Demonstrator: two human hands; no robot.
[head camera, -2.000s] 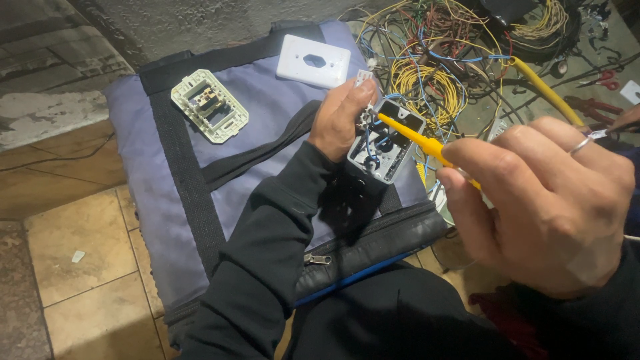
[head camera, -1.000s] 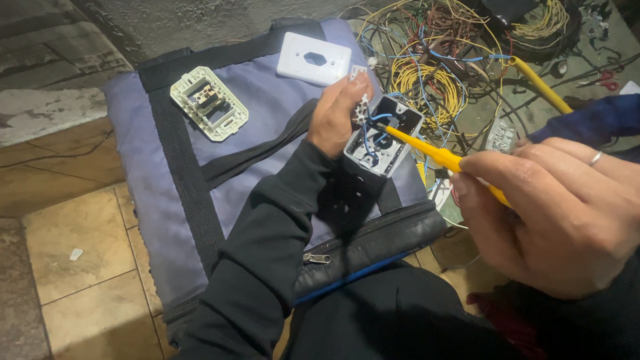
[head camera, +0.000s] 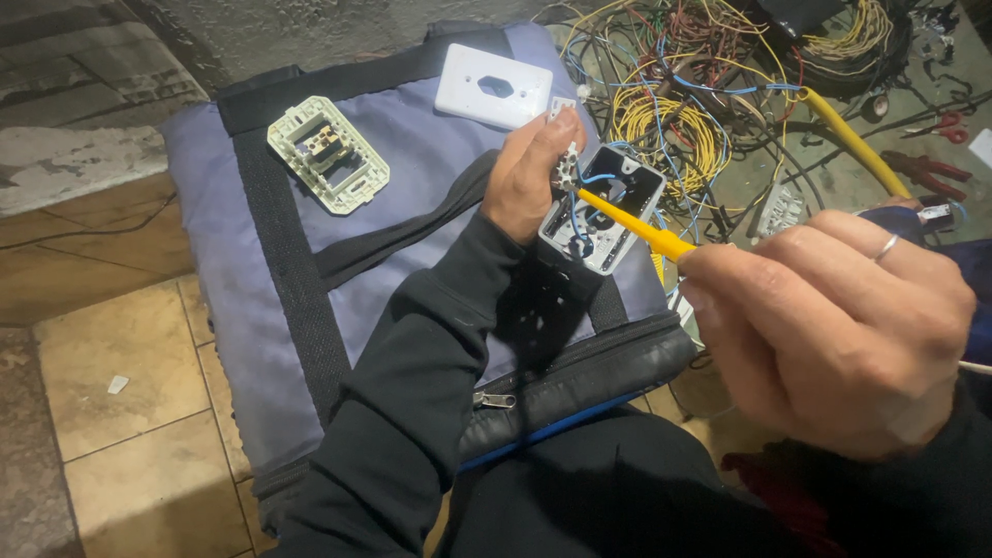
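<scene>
My left hand (head camera: 535, 174) grips a small white electrical socket module (head camera: 567, 167), from which blue wires run into a grey electrical box (head camera: 604, 209) just to the right. Between the fingers of my right hand (head camera: 829, 333) is a yellow-shafted screwdriver (head camera: 635, 226), its tip at the module's lower end. A white cover plate (head camera: 494, 85) with a hexagonal opening lies above my left hand. Farther left, a cream mounting frame (head camera: 328, 155) with metal contacts rests on a padded purple-grey bag (head camera: 411, 201). The box's underside is in dark shadow.
Coiled yellow wire (head camera: 666, 139) and tangled cables crowd the upper right. Beside them are a yellow tube (head camera: 856, 143), red-handled pliers (head camera: 926, 172), red-handled scissors (head camera: 949, 126) and a white terminal piece (head camera: 777, 209). Dark blue cloth shows at the right edge. A rough wall borders the bag's far side.
Since two seconds ago, the screwdriver tip has shifted from over the box to the module in my left hand. Dark blue cloth has come into view at the right.
</scene>
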